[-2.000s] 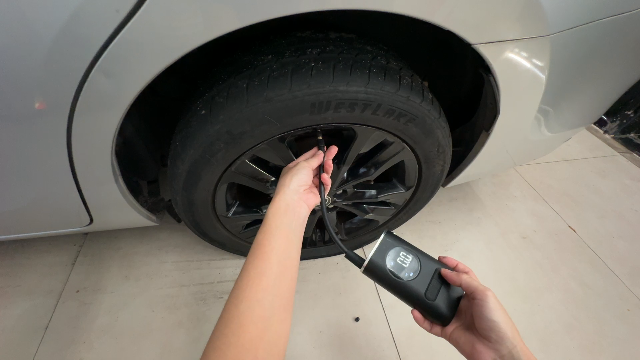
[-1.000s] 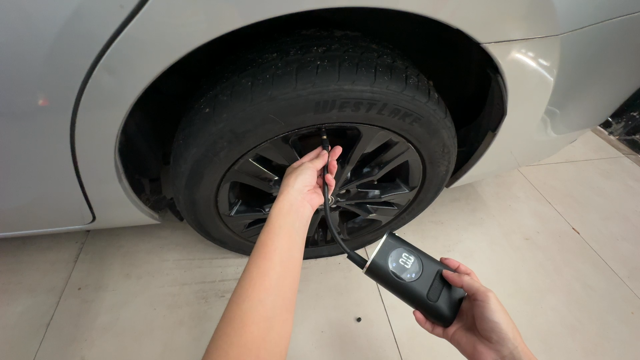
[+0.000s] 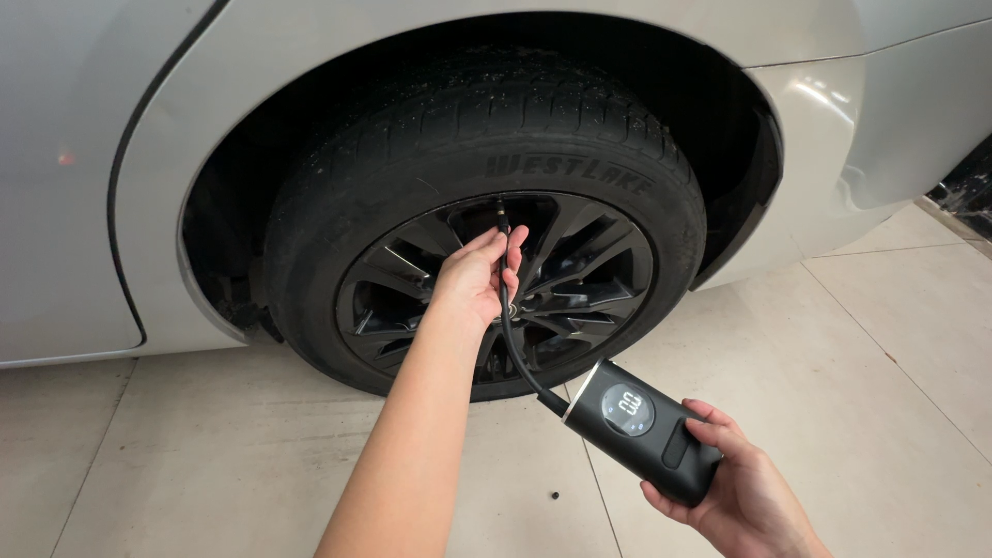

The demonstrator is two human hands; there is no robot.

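My left hand grips the end of a black air hose just below its metal-ringed connector, which is at the valve position near the top of the black alloy wheel rim. Whether the connector is seated on the valve is hard to tell. From there the hose curves down to a portable black tire inflator. My right hand holds the inflator by its lower end, thumb beside the long button. Its round lit display reads 0.0. The black Westlake tire surrounds the rim.
The silver car's fender arches over the tire, with a door panel to the left. A small black cap-like piece lies on the pale tiled floor, between my forearm and the inflator. A dark object stands at the far right edge.
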